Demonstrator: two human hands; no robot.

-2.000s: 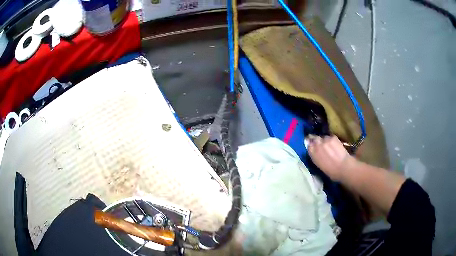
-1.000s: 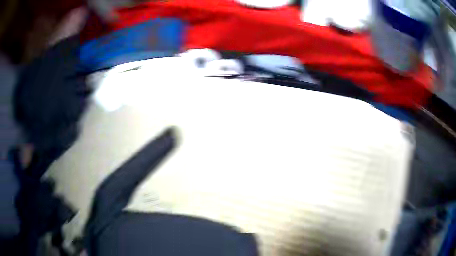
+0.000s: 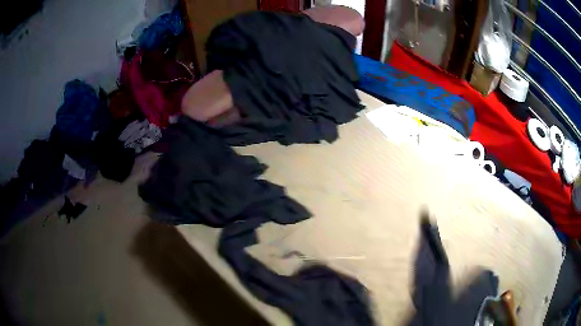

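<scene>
Neither of my hands is in view. A black garment piece [image 3: 439, 293] lies at the bottom right of the cream table cover [image 3: 357, 172], blurred and cut off by the lower edge. The iron's orange-brown handle [image 3: 509, 309] shows beside it in the bottom right corner, mostly cut off. Another black piece [image 3: 318, 293] with a long narrow strip lies at the bottom middle. The strip reaches up to a crumpled black garment heap [image 3: 204, 175] at left of centre.
More black cloth [image 3: 286, 70] drapes over a pink padded form [image 3: 207, 97] at the back. A blue patterned pad [image 3: 414, 92], red cloth [image 3: 494, 130] and white rolls [image 3: 538, 134] line the far edge. Mixed cloth scraps [image 3: 79, 114] are heaped at far left.
The view has swung left, bringing the garment heap and pink form into sight. My right hand, seen two seconds ago beyond the pale cloth, is out of view. The iron now shows only at bottom right.
</scene>
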